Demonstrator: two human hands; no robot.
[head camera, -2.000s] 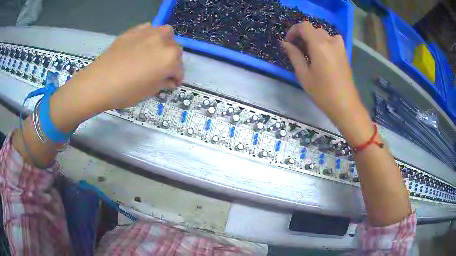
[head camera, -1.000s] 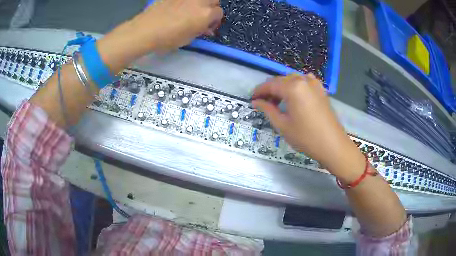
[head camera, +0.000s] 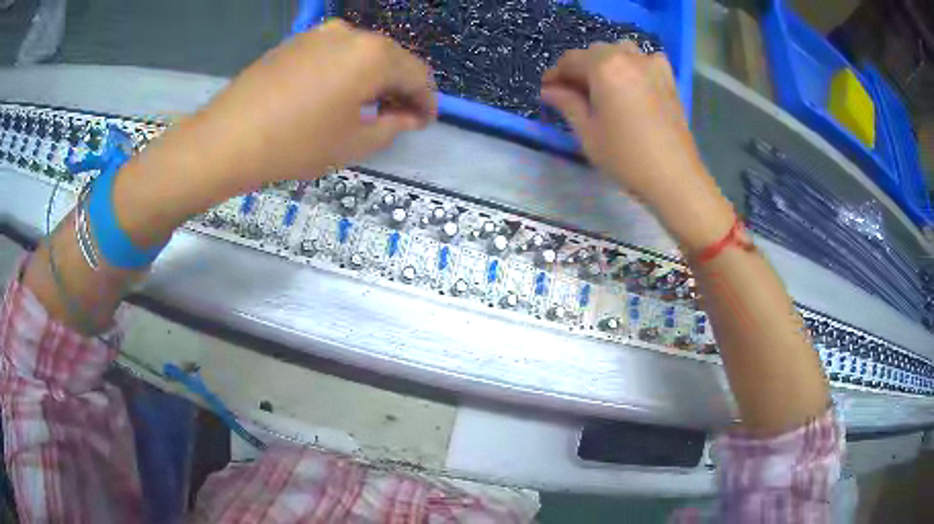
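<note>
A long line of joined circuit boards (head camera: 420, 264) runs across the view, set with round cans and small blue parts. A blue bin (head camera: 492, 118) of small dark leaded components (head camera: 492, 51) stands beyond it. My left hand (head camera: 317, 102) is above the far rail by the bin's front left, thumb and fingertips close together. My right hand (head camera: 625, 113) is over the bin's front right part, thumb and forefinger nearly touching. Whether either hand pinches a component is too small and blurred to tell.
Silver-grey rails (head camera: 389, 328) flank the boards. A dark thin bundle (head camera: 830, 225) with clear plastic lies right of the bin. A second blue bin (head camera: 804, 82) holds a yellow item (head camera: 852, 106). A dark flat rectangle (head camera: 641, 446) lies on the near ledge.
My left hand has come back from the bin towards the far rail. My right hand has gone up from the boards to the bin. The boards appear shifted slightly right.
</note>
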